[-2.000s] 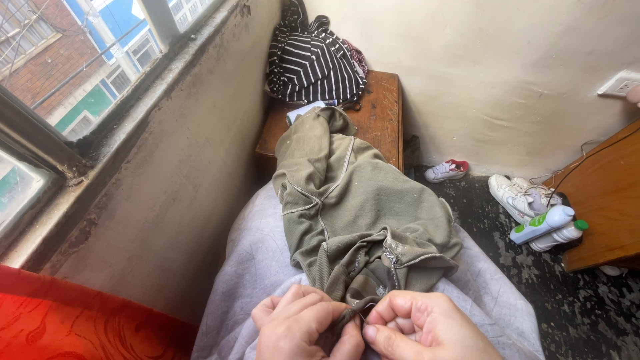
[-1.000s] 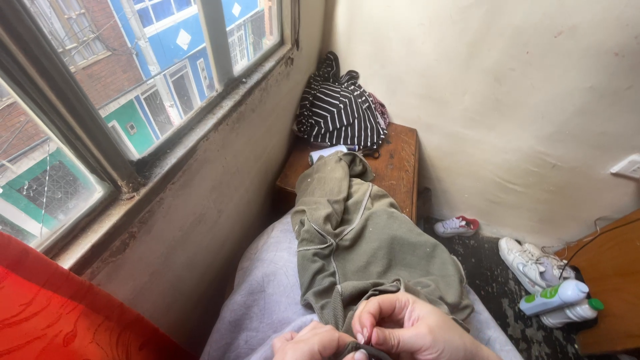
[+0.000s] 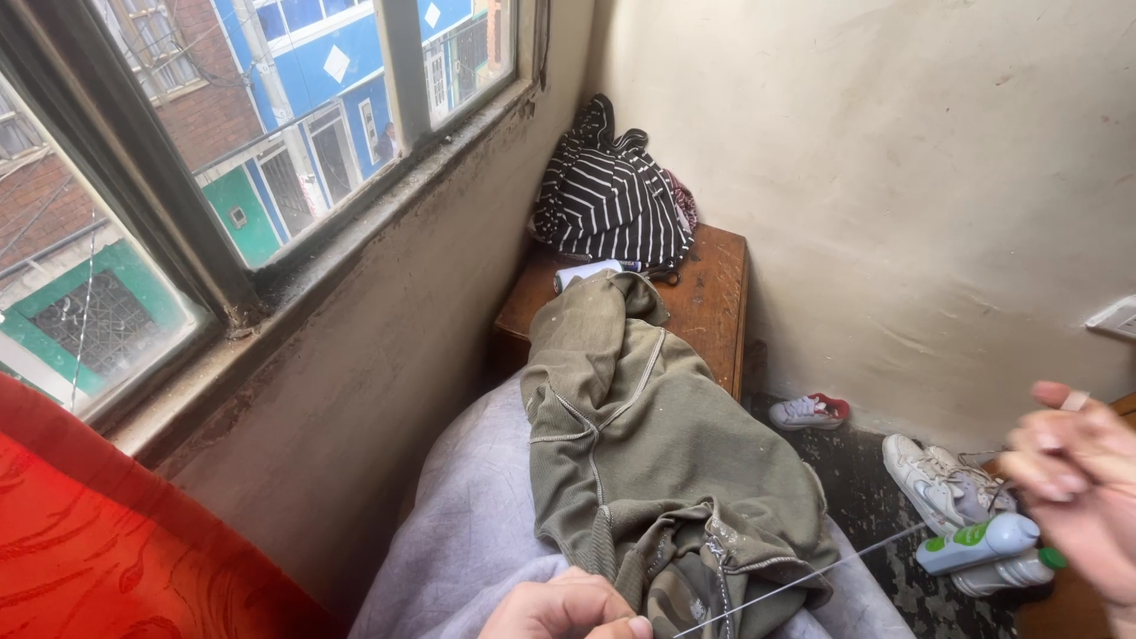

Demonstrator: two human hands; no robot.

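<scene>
An olive-green garment [image 3: 683, 426], inside out with pale seams showing, lies over a light grey cloth [image 3: 470, 497]. My left hand [image 3: 572, 608] is at the bottom centre, its fingers pinching the garment's near edge. A thin white thread [image 3: 799, 579] runs taut from beside that hand up to the right. My right hand [image 3: 1078, 479] is raised at the right edge, blurred, with its fingers curled and something pale at one fingertip. The thread fades out short of it, and whether a needle is between the fingers cannot be seen.
A wooden table [image 3: 710, 302] in the corner carries a striped black-and-white cloth [image 3: 617, 195] and a white cylindrical container [image 3: 590, 273]. White sneakers [image 3: 932, 484], a small shoe [image 3: 809, 412] and bottles [image 3: 981, 543] stand on the right. A window and a red curtain [image 3: 115, 532] are at left.
My right hand has moved away from my left hand, up to the right, and a taut thread now shows. My left hand stays low by the garment. The view has shifted somewhat.
</scene>
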